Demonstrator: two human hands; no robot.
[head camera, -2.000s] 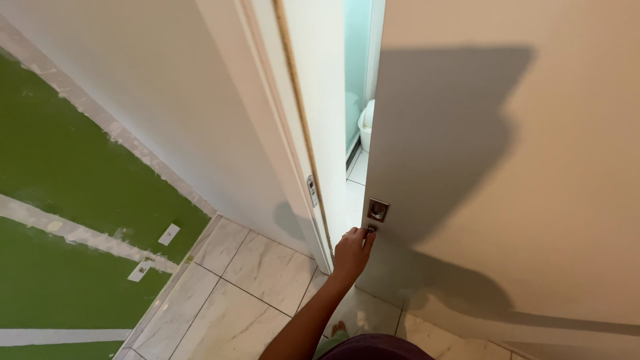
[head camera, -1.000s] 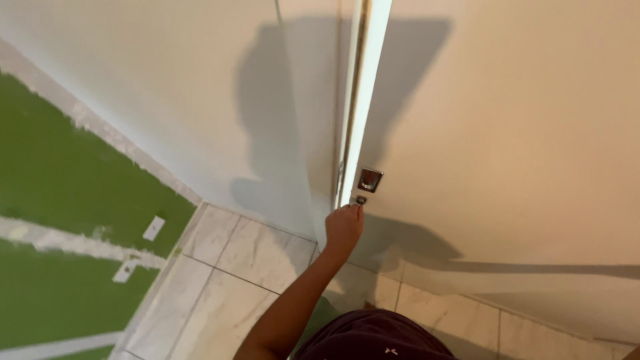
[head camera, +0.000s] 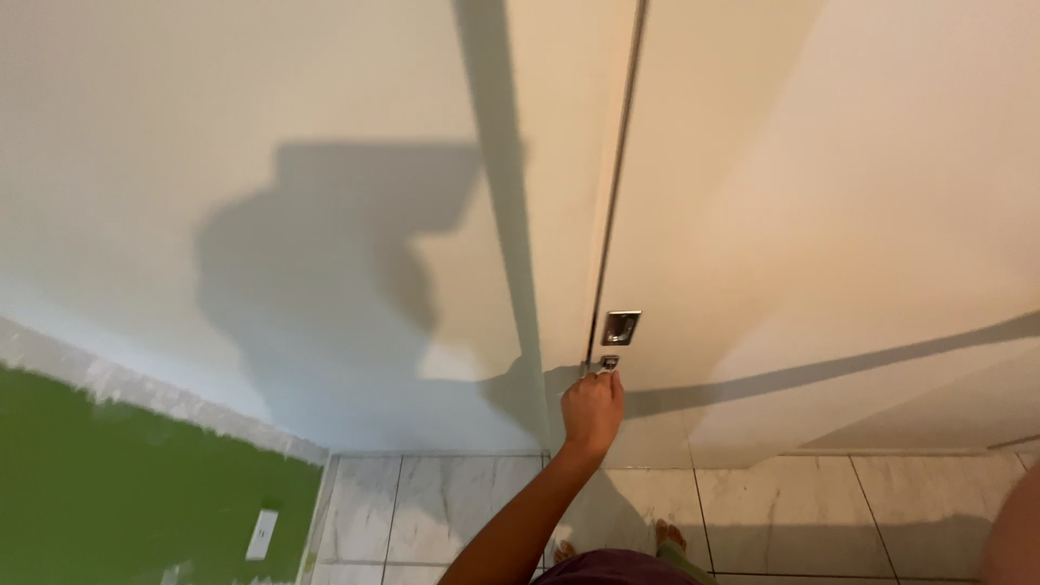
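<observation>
My left hand (head camera: 593, 410) reaches up from the bottom, its fingers pinched on a small metal lock fitting (head camera: 609, 362) near the edge of a cream door (head camera: 780, 244). Something thin and pale shows at the fingertips; its shape is too small to tell. Just above the fitting is a square recessed metal door pull (head camera: 621, 327). The door stands against its frame (head camera: 561, 203), with only a narrow dark line between them. My right hand is out of view; a blurred patch of skin shows at the lower right edge.
A pale wall (head camera: 341, 325) bears a large shadow, left of the frame. At the lower left is a green wall (head camera: 122, 471) with rough pale edges and a white outlet plate (head camera: 262, 535). Marble-look tiles (head camera: 772, 504) cover the floor, where my bare feet (head camera: 669, 533) show.
The door has slid left to its frame, and the bright gap between them is closed. My left hand has moved along with it, staying at the fitting below the pull.
</observation>
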